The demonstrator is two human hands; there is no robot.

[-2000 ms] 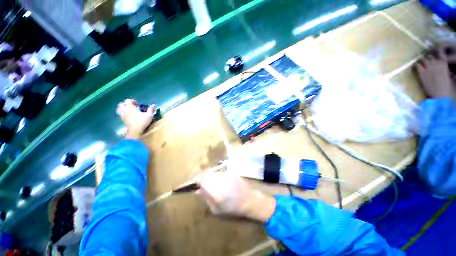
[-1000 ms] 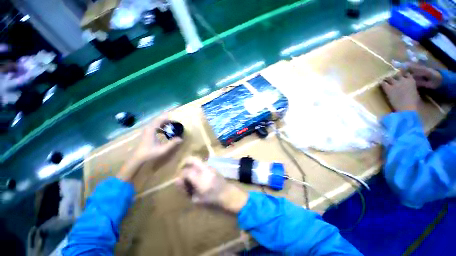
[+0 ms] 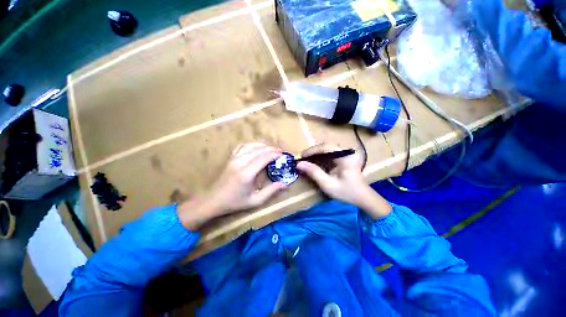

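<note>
My left hand [image 3: 245, 179] holds a round unit [image 3: 283, 169] near the mat's front edge, its open face with silver-white and blue-black detail turned up. My right hand [image 3: 338, 176] holds black tweezers [image 3: 329, 155], their dark end pointing up to the right; its fingertips are at the unit's right rim. The tweezers' tip is hidden at the fingers. The glue dispensing syringe [image 3: 319, 103] lies on the cardboard mat [image 3: 167, 117] beyond my hands, needle to the left. Small black parts [image 3: 107, 191] lie in a loose pile at the mat's left.
The parts box [image 3: 54, 148], tape roll [image 3: 7, 220] and white sheet [image 3: 54, 251] are at left. The glue dispenser controller [image 3: 338, 31], air tube [image 3: 428, 102] and clear plastic bag [image 3: 444, 52] are at upper right, beside another person's sleeve [image 3: 527, 52]. Dark units [image 3: 122, 23] sit on the green belt.
My left hand has brought the round unit from the belt side to the mat's front, near my body. My right hand has come to its rim. The view has tilted downward.
</note>
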